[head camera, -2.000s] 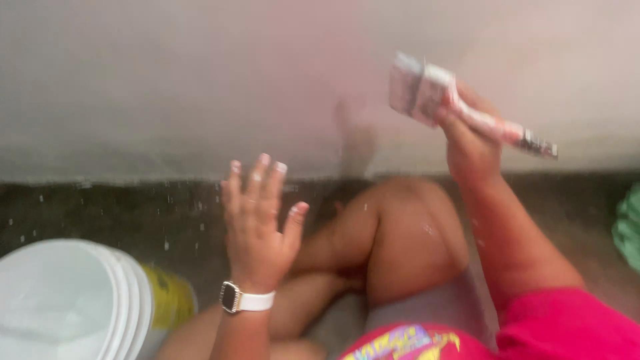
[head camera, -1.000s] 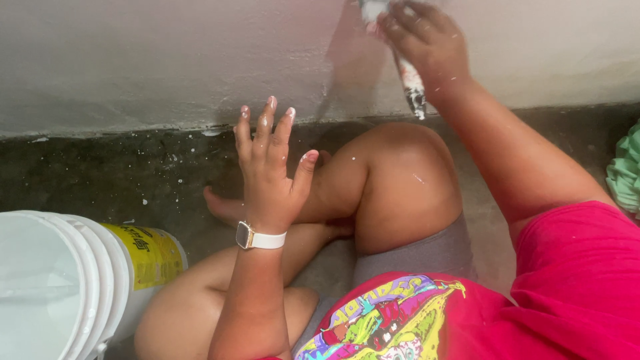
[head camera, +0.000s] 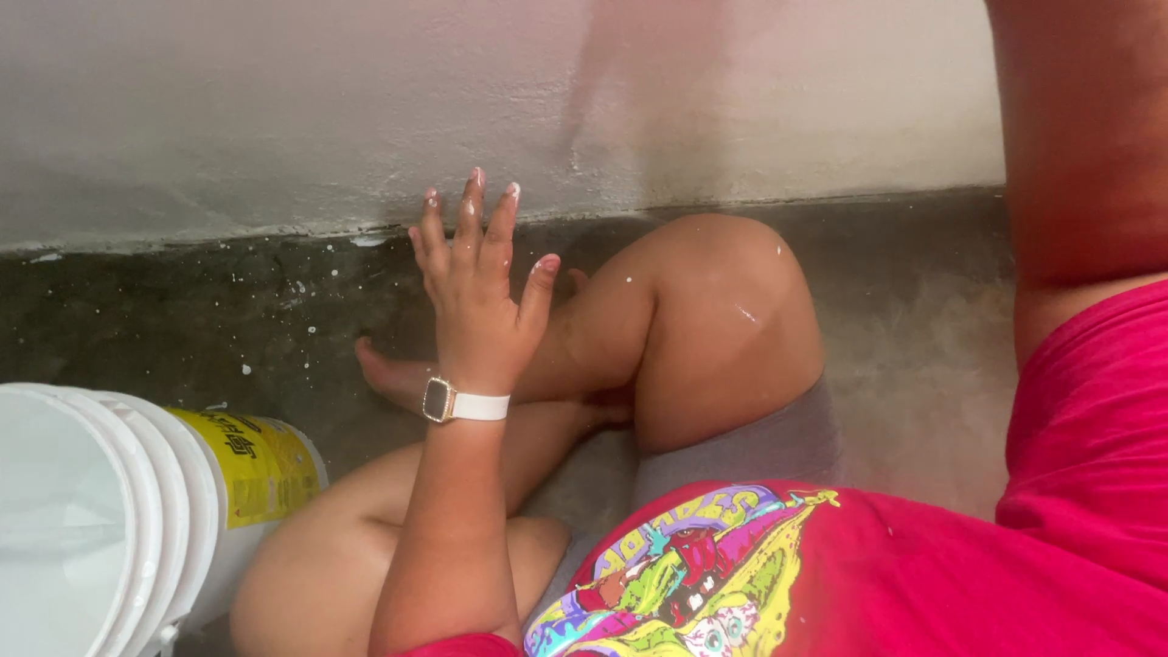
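My left hand (head camera: 484, 292) is raised above my crossed legs, palm toward the wall, with its fingers apart and nothing in it. White paint marks its fingertips, and a watch with a white band (head camera: 465, 403) is on the wrist. Only the upper part of my right arm (head camera: 1081, 146) shows at the right edge; the right hand is beyond the top of the view, and no paintbrush is visible. A shadow (head camera: 680, 100) falls on the painted wall (head camera: 319, 119) in front of me.
A white plastic bucket (head camera: 173, 493) with a yellow label stands at the lower left, close to my knee. White paint drops dot the dark concrete floor (head camera: 283, 319), which meets the base of the wall. My bent knee (head camera: 730, 265) is near that edge.
My right hand, seen holding a paintbrush against the wall before, has moved up and out of view. My left hand remains raised with its fingers apart.
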